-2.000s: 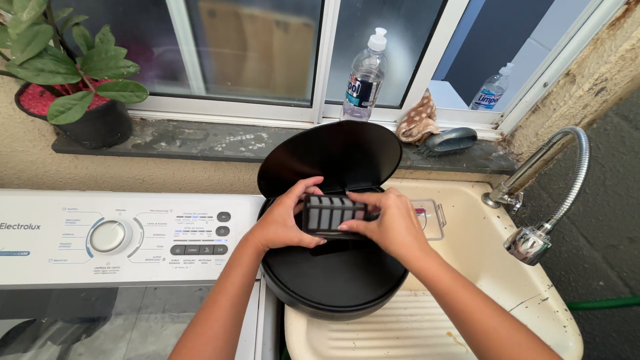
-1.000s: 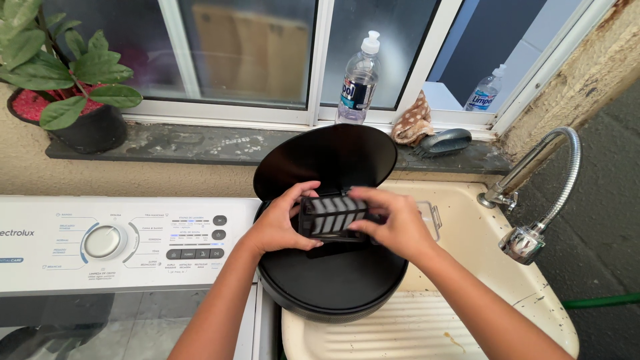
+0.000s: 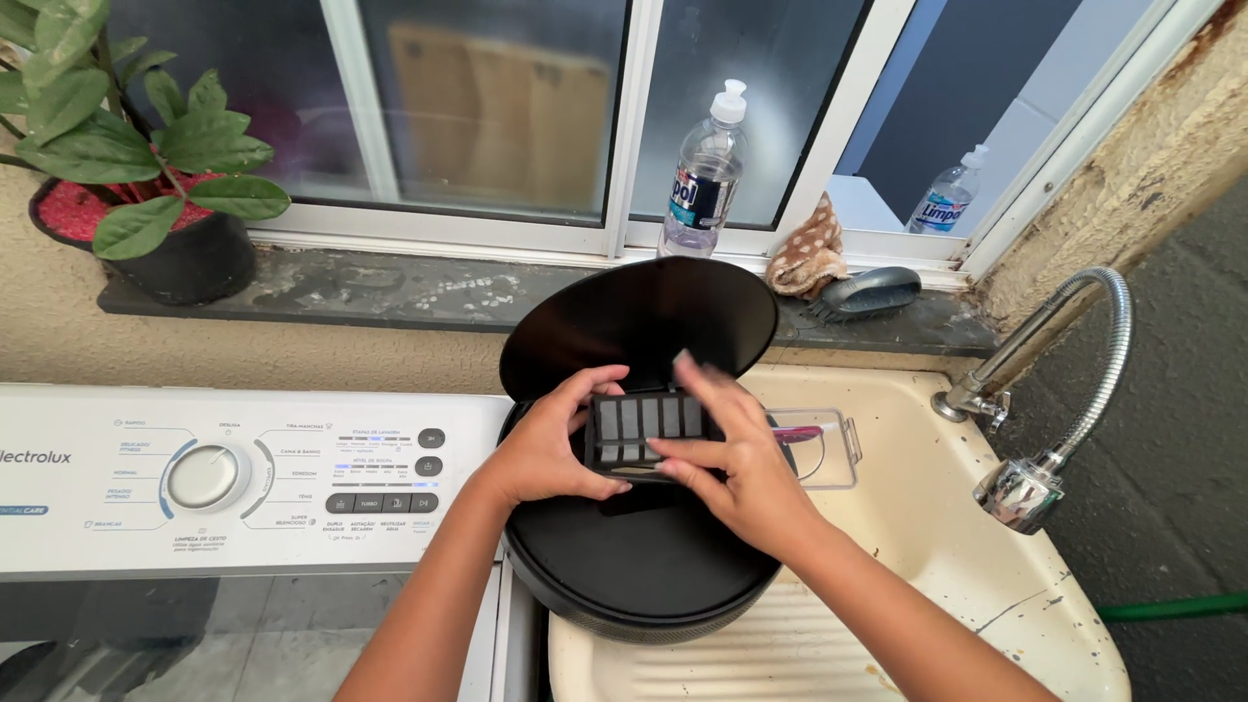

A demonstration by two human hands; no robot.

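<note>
A round black robot vacuum cleaner (image 3: 643, 575) rests over the left edge of the sink, its round lid (image 3: 639, 322) raised at the back. Above its body, my left hand (image 3: 556, 439) grips the left end of a small dark framed filter (image 3: 648, 417) with grey ribs. My right hand (image 3: 731, 453) is at the filter's right side, fingers apart and fingertips on or close to its lower right part; its thumb and index finger are partly blurred. A clear plastic container (image 3: 829, 448) lies right of the vacuum, partly hidden by my right hand.
A white washing machine (image 3: 88, 409) stands left of the cream laundry sink (image 3: 877, 585), which has a chrome faucet (image 3: 1019, 492). On the stone sill (image 3: 390, 290) are a potted plant (image 3: 185, 263), a detergent bottle (image 3: 704, 185), a spotted cloth (image 3: 811, 249) and a brush (image 3: 873, 292). Another bottle (image 3: 946, 195) stands beyond the window.
My right hand's fingers have spread and shifted on the filter, which they gripped at its right end before. My left hand keeps its hold.
</note>
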